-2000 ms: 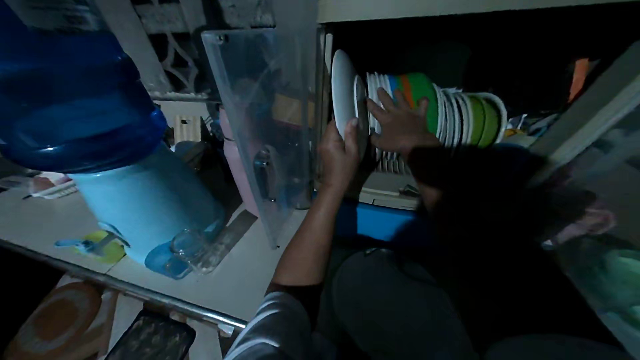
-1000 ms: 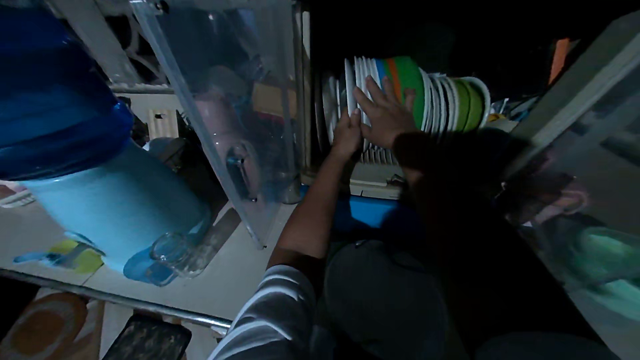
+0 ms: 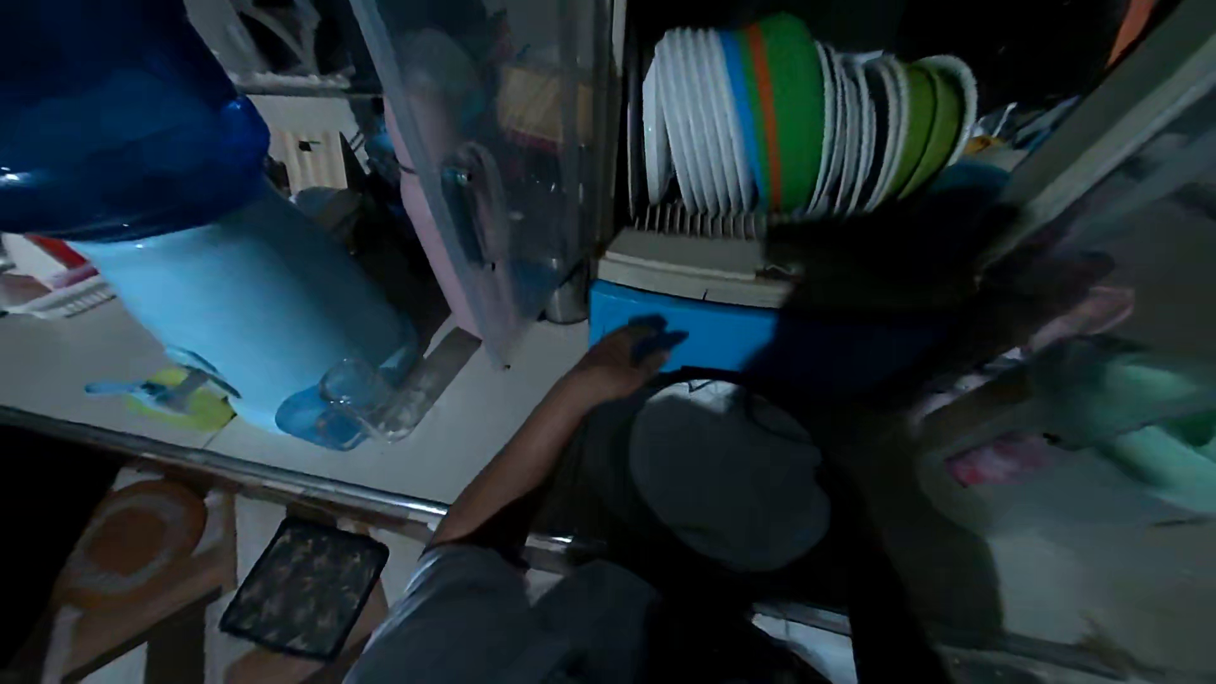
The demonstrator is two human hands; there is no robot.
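Note:
My left hand (image 3: 632, 356) is near the front of the blue rack base (image 3: 693, 328), at the rim of a round dark vessel with a grey inside or lid (image 3: 731, 465); shadow hides whether its fingers grip anything. Above, white plates (image 3: 698, 123), a green plate or bowl with an orange and blue edge (image 3: 788, 114) and light green plates (image 3: 926, 123) stand on edge in the dish rack (image 3: 684, 256). My right hand cannot be made out; a dark arm shape runs down at the lower right.
At the left, a blue water bottle (image 3: 123, 123) sits on a light blue dispenser (image 3: 256, 294), with a clear glass (image 3: 356, 385) before it. A transparent cabinet door (image 3: 494, 190) stands open left of the rack. Another clear panel (image 3: 1121, 285) is at the right.
Both hands have left the plates. My left hand has come down to the front of the rack's blue base. The plate it held upright at first now stands among the others.

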